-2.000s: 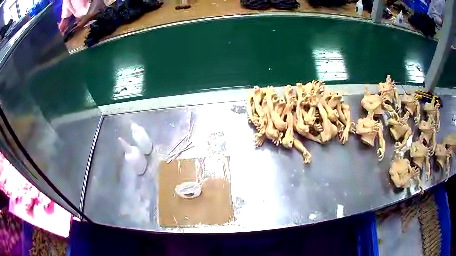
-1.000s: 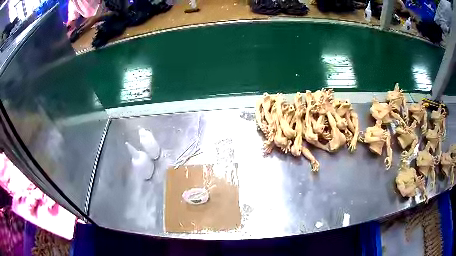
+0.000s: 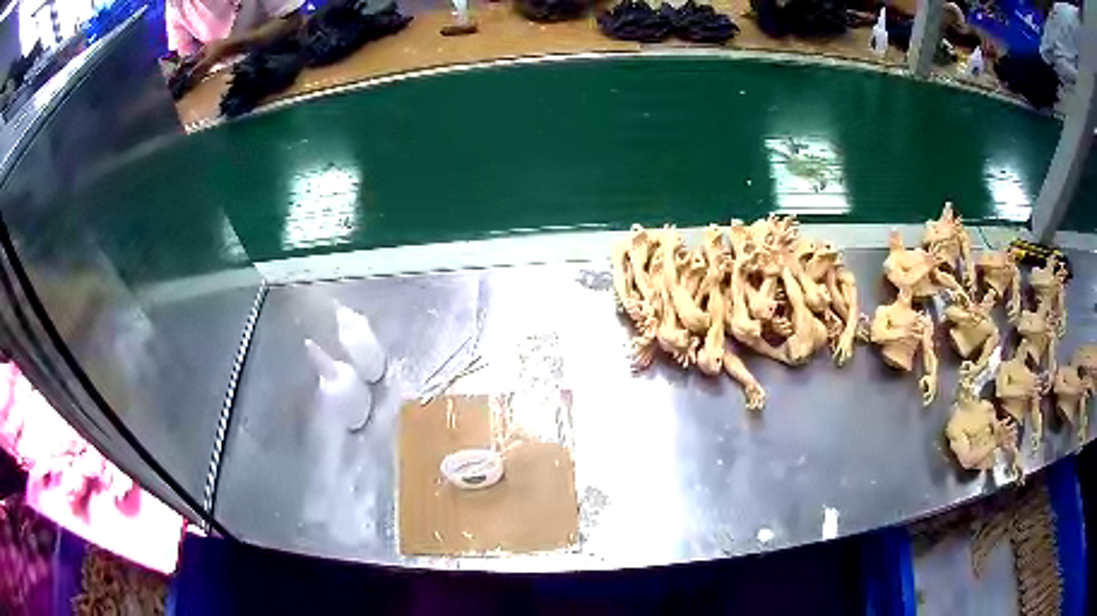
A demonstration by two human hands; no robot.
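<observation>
Neither of my hands is in the picture. A small white oval glue dish (image 3: 472,468) lies on the brown cardboard mat (image 3: 481,517) near the bench's front edge. A pale stick seems to rest at the dish's rim. Two white squeeze bottles, a rear one (image 3: 360,343) and a front one (image 3: 341,388), are left of the mat. Fine pale sticks (image 3: 454,369) lie just above the mat. Loose tan arms (image 3: 722,301) are heaped at the middle of the bench. Several tan torsos (image 3: 905,331) with attached arms lie at the right.
A green conveyor belt (image 3: 541,144) runs behind the metal bench (image 3: 674,481). A blue crate (image 3: 1071,529) with white lining and tan parts is below right. Tan parts (image 3: 120,586) show at lower left. A grey post (image 3: 1071,181) stands right. A person's pink clothing (image 3: 202,22) shows at top left.
The view has shifted slightly, so the bench sits a little lower and further right than in the oldest frame. A faint pale-green patch now shows in the belt's reflection at right. The bench parts look unmoved.
</observation>
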